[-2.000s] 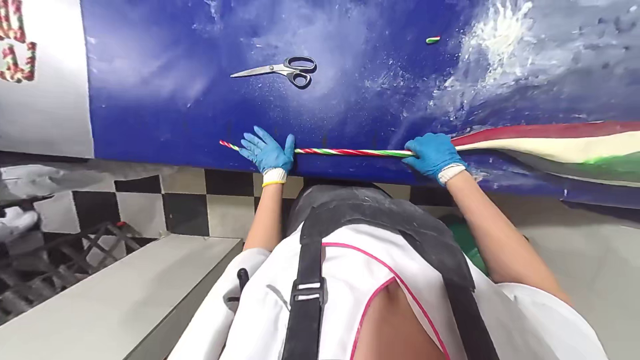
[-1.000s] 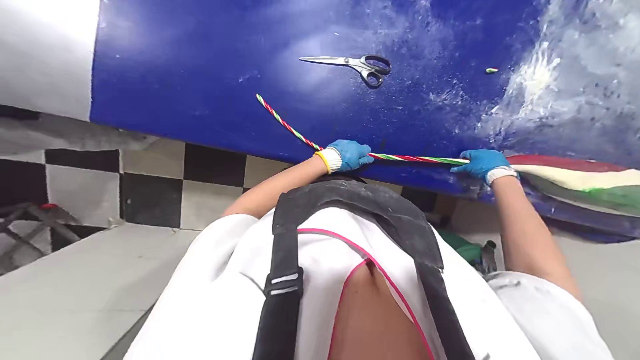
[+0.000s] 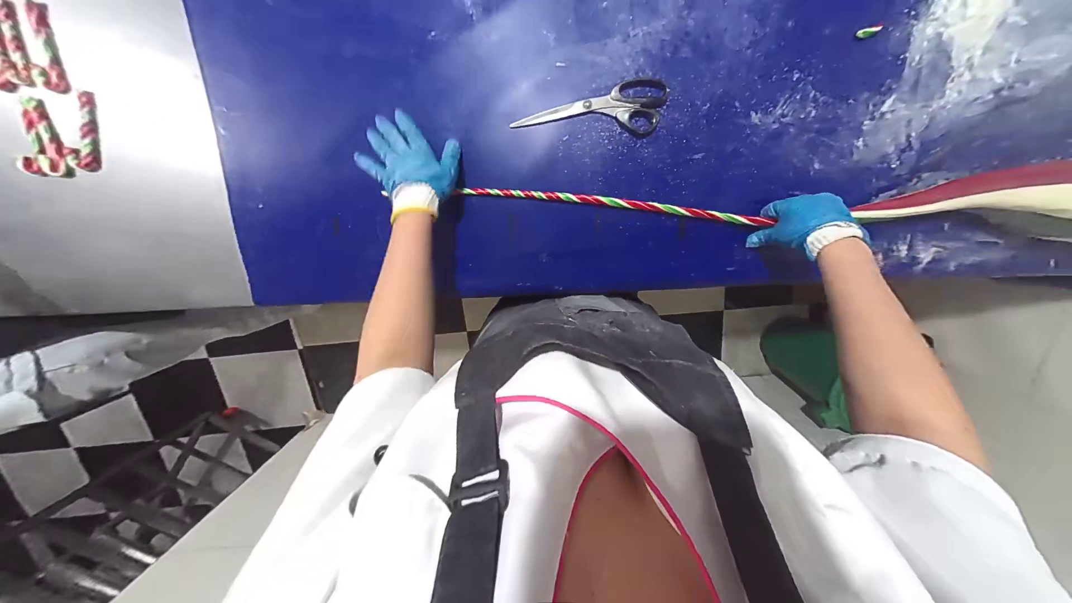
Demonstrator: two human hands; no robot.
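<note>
A thin rope of twisted red, white and green candy [image 3: 620, 203] lies across the blue work surface [image 3: 318, 251]. My left hand [image 3: 410, 159], in a blue glove, lies flat with spread fingers over the rope's left end. My right hand [image 3: 806, 222], also gloved in blue, is closed around the rope where it meets the thick striped candy mass [image 3: 980, 191] at the right edge. Metal scissors with black handles [image 3: 595, 107] lie beyond the rope, their points to the left.
Striped candy canes [image 3: 50, 138] lie on a pale surface [image 3: 142, 209] at the far left. A small candy piece [image 3: 868, 32] sits near the top right, beside white powdery smears. Below the table edge are a checkered floor [image 3: 268, 377] and a dark metal rack [image 3: 159, 486].
My left hand has moved left along the rope from its middle and has spread its fingers. The rope's left part, angled away a second ago, now lies nearly in line with the rest.
</note>
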